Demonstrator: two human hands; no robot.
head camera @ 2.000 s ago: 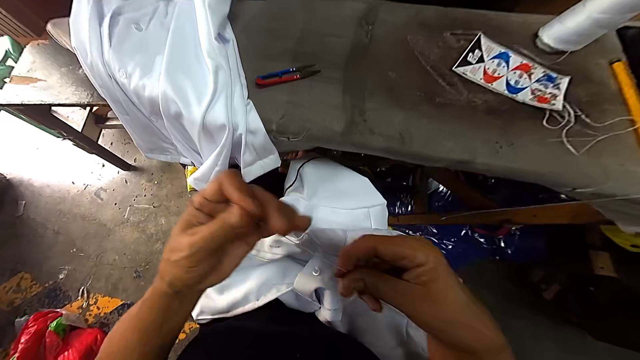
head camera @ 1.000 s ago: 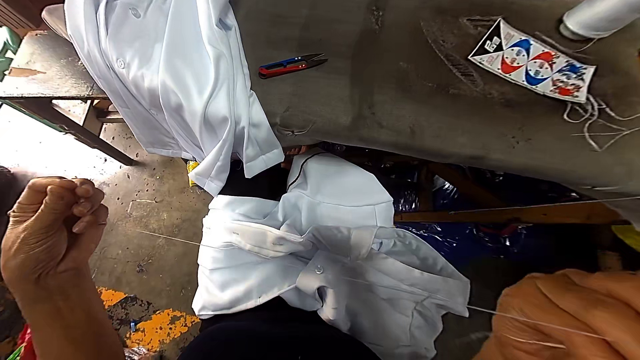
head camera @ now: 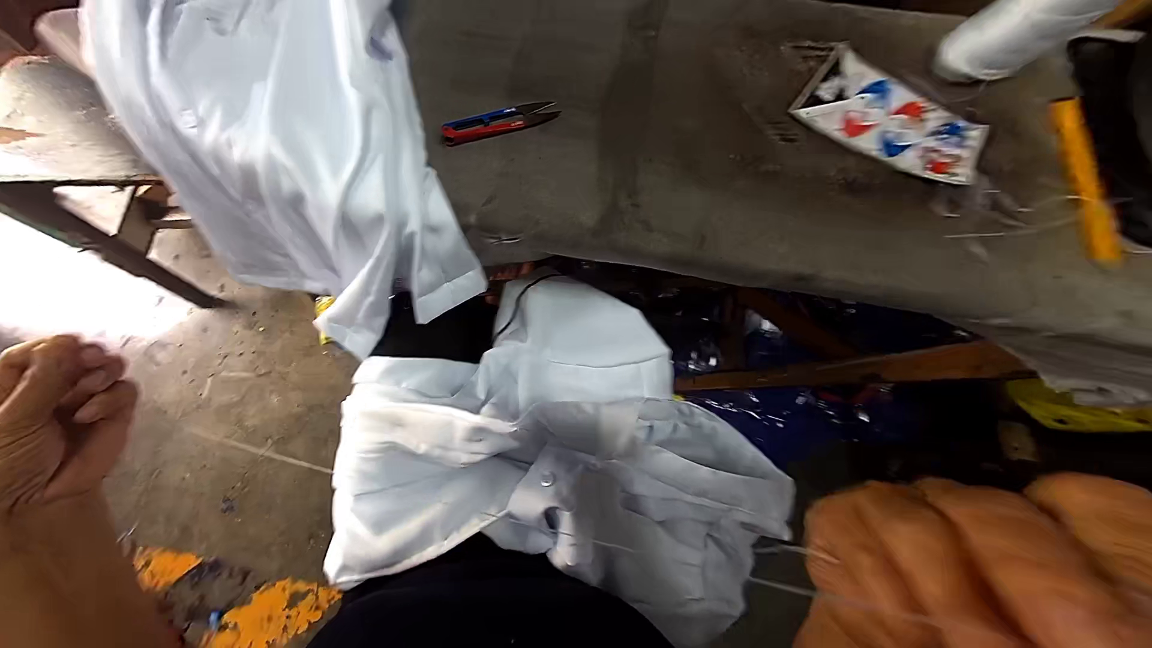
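A white buttoned garment (head camera: 558, 468) lies bunched across my lap. My left hand (head camera: 67, 418), at the left edge, has its fingers closed on one end of a pale thread (head camera: 261, 450). The thread crosses above the garment to my right hand (head camera: 972, 558) at the lower right, whose curled fingers hold it; strands show beside its knuckles. Both hands are apart from the cloth. A needle cannot be made out. Thread snips (head camera: 499, 123) with blue and red handles lie on the table beyond the garment.
Another white garment (head camera: 297, 153) hangs over the edge of the grey table (head camera: 612, 207). A printed packet (head camera: 900, 126), a white thread cone (head camera: 1017, 36) and a yellow strip-like object (head camera: 1084, 180) are at the right. A worn bench (head camera: 72, 117) stands at the left.
From close together above the garment, my hands have moved wide apart to the left and right, with the thread drawn out between them. The snips and packet remain on the table.
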